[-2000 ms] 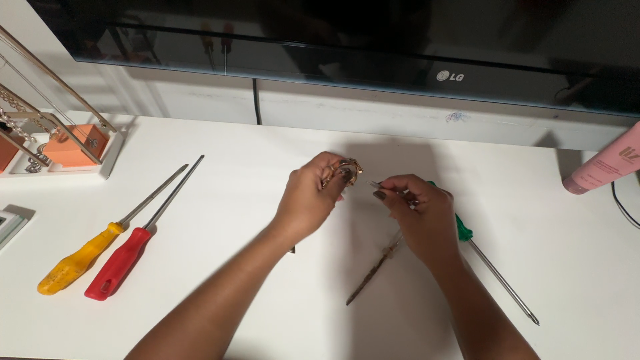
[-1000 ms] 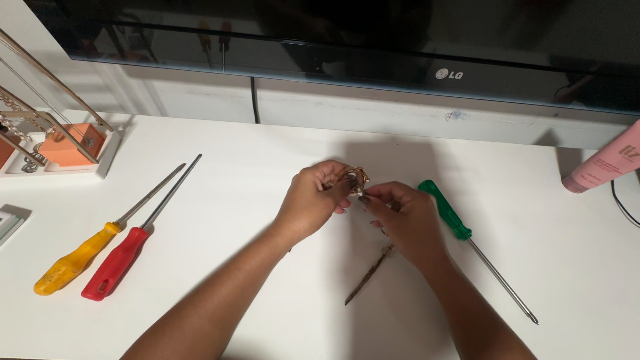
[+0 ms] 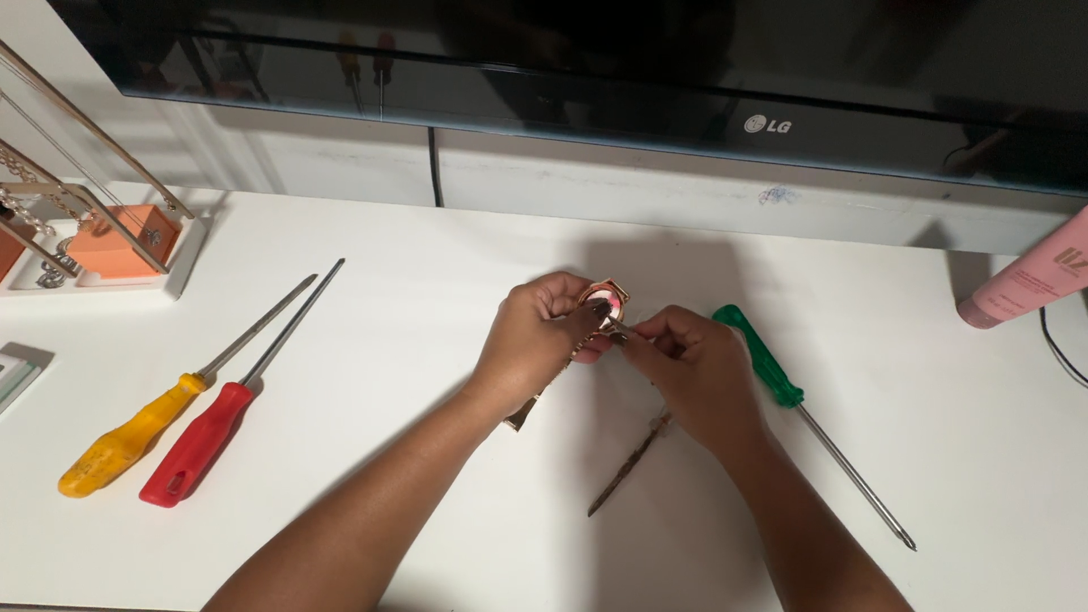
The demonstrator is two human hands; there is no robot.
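My left hand (image 3: 540, 336) grips a gold-toned wristwatch (image 3: 605, 297), its round face turned up and part of its metal band hanging below the palm. In my right hand (image 3: 701, 365) a small, thin metal piece (image 3: 623, 327) is pinched between thumb and finger, its end touching the watch near the face's lower edge; what it is exactly I cannot tell. Under the right hand a slim brown, worn tool or strip (image 3: 629, 467) lies on the white table. A green-handled Phillips screwdriver (image 3: 761, 357) rests just right of that hand.
Yellow (image 3: 136, 438) and red (image 3: 200, 442) screwdrivers lie at the left. Behind them stands a white jewellery tray (image 3: 191, 255) with an orange box (image 3: 127, 242) and necklaces. An LG screen (image 3: 552, 85) spans the back. A pink tube (image 3: 1033, 272) stands at the right.
My right hand has moved left to the watch since two seconds ago, and the green screwdriver's handle has come into view. The watch's face and hanging band now show more plainly in my left hand.
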